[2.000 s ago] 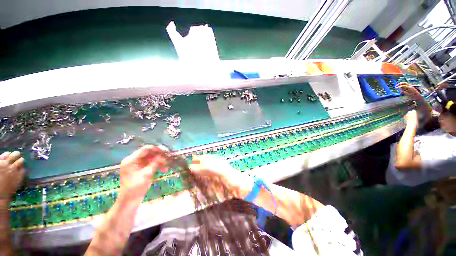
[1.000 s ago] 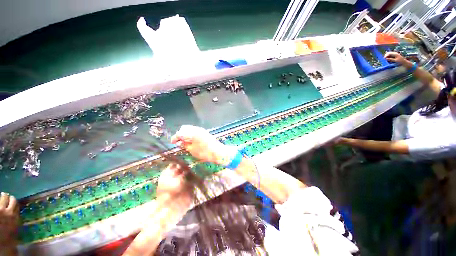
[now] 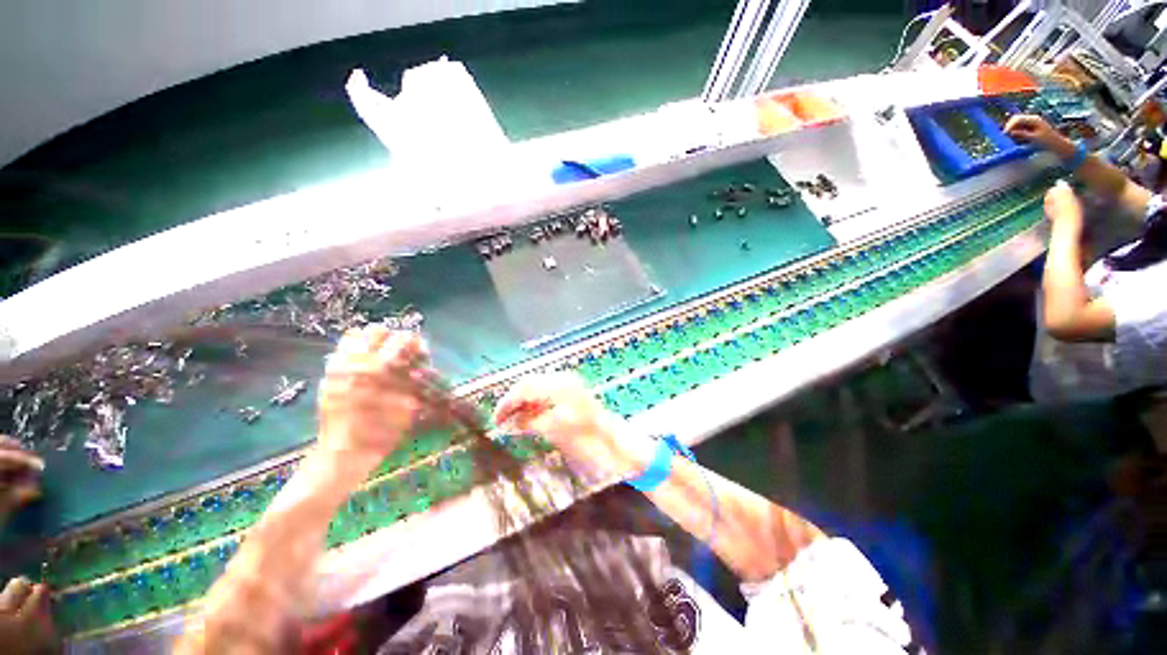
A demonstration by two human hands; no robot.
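Note:
Two long rows of green circuit boards (image 3: 698,335) with blue dots run along the bench. My left hand (image 3: 371,390) is above the board rows' far edge, beside the mat, with fingers curled; whether it holds anything is not clear. My right hand (image 3: 557,412), with a blue wrist strap (image 3: 655,463), is over the board rows. Its fingertips are bent together, and anything between them is too blurred to tell. Silvery leaded components (image 3: 339,297) lie in loose heaps on the green mat. Blurred strands of hair hang between my hands and hide part of the boards.
A greyish clear sheet (image 3: 570,288) with small coppery pieces (image 3: 595,227) lies on the mat. Dark pieces (image 3: 749,196) lie further right. A blue parts bin (image 3: 960,138) stands by a neighbour (image 3: 1088,301) at right. Another person's hands (image 3: 23,612) show at the left edge.
My left hand has moved up and left from the boards toward the mat. My right hand has moved from the mat's edge down and right over the boards.

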